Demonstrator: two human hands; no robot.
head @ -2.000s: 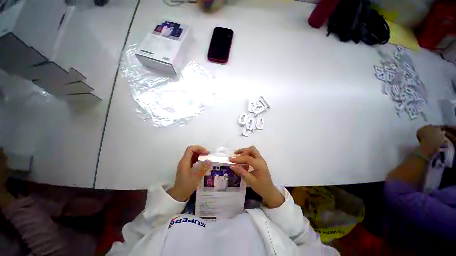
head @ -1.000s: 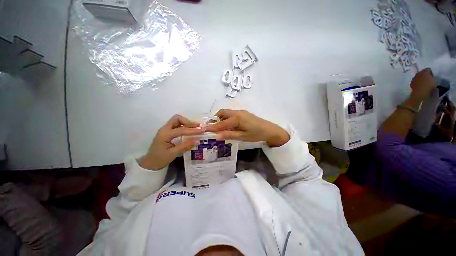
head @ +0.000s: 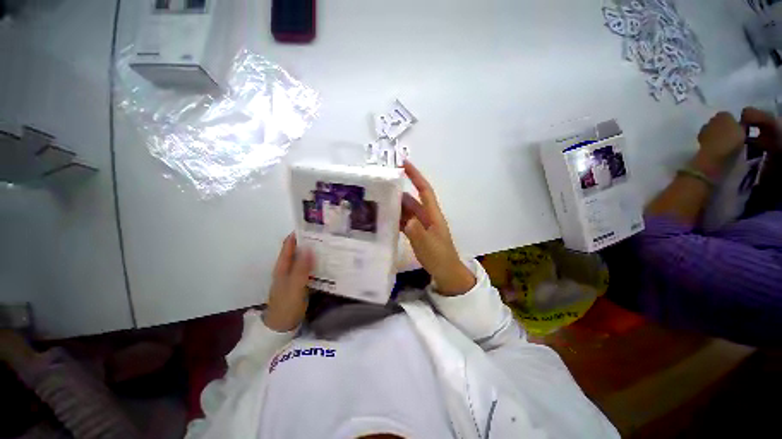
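A white product box with a dark purple photo is held up above the table's front edge, tilted and slightly blurred. My left hand grips its lower left side. My right hand is at its right side, thumb and fingers against the edge, with one finger pointing up near the top corner. Small white plastic hangers lie just behind the box; the box's top edge partly hides the nearest ones. Whether a hanger sits on the box top cannot be told.
Crumpled clear film lies left, with a white box at its back. A phone is at the back. An open-topped box stands right, beside a person in purple. A hanger heap lies back right. A yellow bag is below the edge.
The held box has been raised away from my body and its front turned up. My hands have moved from its top to its sides. A box has appeared on the table at right since the oldest frame.
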